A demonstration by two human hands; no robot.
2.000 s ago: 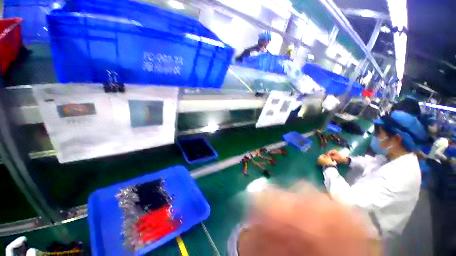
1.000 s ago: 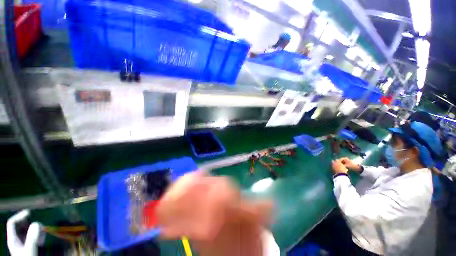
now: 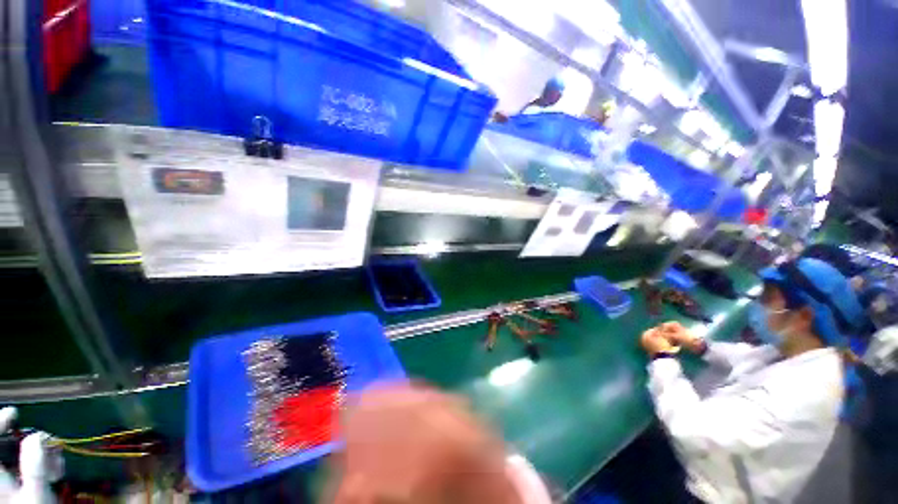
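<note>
The large blue parts tray (image 3: 212, 418) lies on the green bench. It holds red wires (image 3: 307, 417) and black wires (image 3: 311, 358) with silvery ends. My right hand (image 3: 418, 448), bare and blurred, is at the tray's right front edge; its fingertips cannot be made out. My left hand (image 3: 34, 463), in a white glove, is cut off at the lower left corner. Yellow wires (image 3: 98, 443) trail beside it, from a dark part between the gloved fingers. Dark small parts and wires lie right of the glove, partly out of frame.
A small blue tray (image 3: 402, 307) with dark contents stands behind. Harness subassemblies (image 3: 527, 323) lie farther right, near another blue tray (image 3: 603, 295). A seated person (image 3: 768, 394) works at the right. Instruction sheets (image 3: 251, 246) hang below a large blue bin (image 3: 325, 89) and a metal post (image 3: 59, 246) rises left.
My right hand moved left over the tray, then back to its right front edge, uncovering the red wires. My left hand has shifted slightly left and down. The view has turned a little.
</note>
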